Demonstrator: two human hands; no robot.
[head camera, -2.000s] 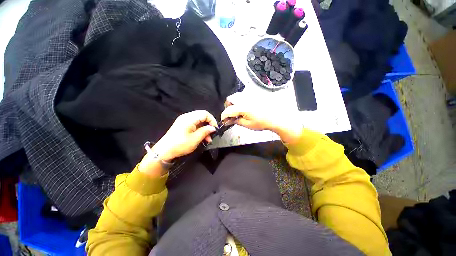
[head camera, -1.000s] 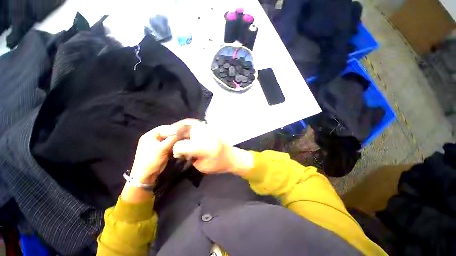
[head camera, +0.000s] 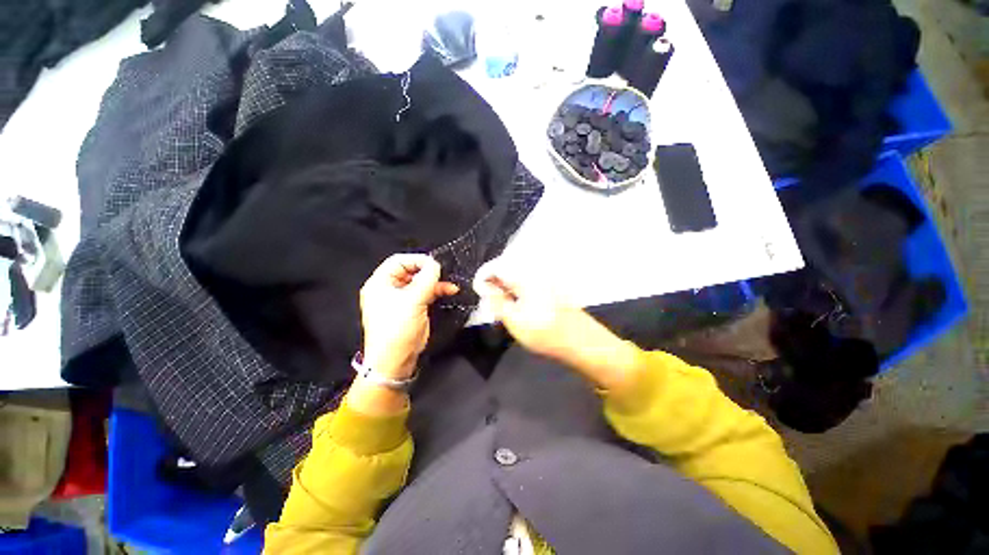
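The dark garment (head camera: 352, 211) is heaped on the left of the table, plain black inside and finely checked outside, and its edge runs down to the table's front edge. My left hand (head camera: 399, 309) is at this edge, thumb and fingertips close together over the cloth; what they pinch is too small to tell. My right hand (head camera: 526, 314) is just right of it, a small gap away, fingertips drawn together near the table edge. Something small and dark shows at its fingertips, too blurred to name. No needle or thread is visible between the hands.
On the white table (head camera: 748, 233) are a bowl of dark buttons (head camera: 600, 136), a black phone (head camera: 685, 188), pink-topped thread cones (head camera: 609, 43) and a crumpled grey wrap (head camera: 450, 38). Blue crates (head camera: 922, 255) with dark garments stand right and lower left (head camera: 163, 499).
My hands, together over the cloth a second ago, are now slightly apart, the right one further right. The whole view has shifted, so the table items sit further right in the picture.
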